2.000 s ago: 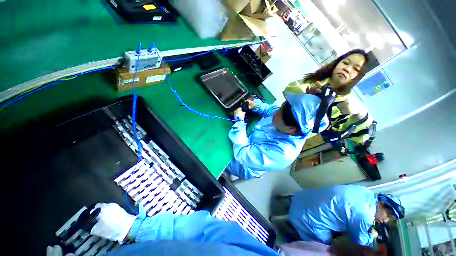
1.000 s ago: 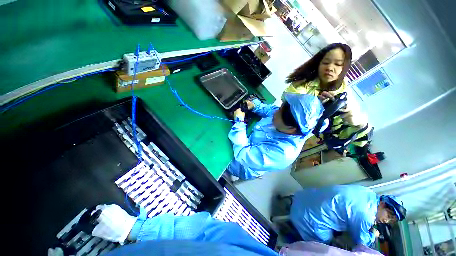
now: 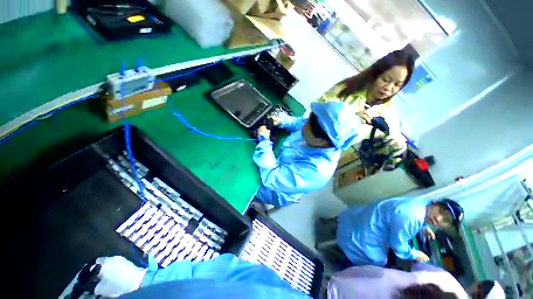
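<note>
My right hand [image 3: 120, 277], in a white glove with a light blue sleeve, is low at the left over the large black tray [image 3: 190, 181]. Its fingers are curled round a small black hand tool [image 3: 87, 279], partly hidden by the glove. Some silvery pieces show beside the fingers at the picture's edge. Silvery metal parts [image 3: 166, 233] lie side by side in slanting columns in the tray, right of and above my hand. My left hand is not in view.
A blue line [image 3: 131, 157] hangs over the tray's far rim onto the parts. A grey box [image 3: 130, 83] sits on a brown carton [image 3: 139, 104] on the green bench. A second tray of parts [image 3: 277, 257] stands at right. Several people are beyond.
The view has shifted, so the bench and trays sit further left. My right hand is lower, nearer the bottom edge. The standing person's head is lowered, and a person in lilac shows more at the bottom.
</note>
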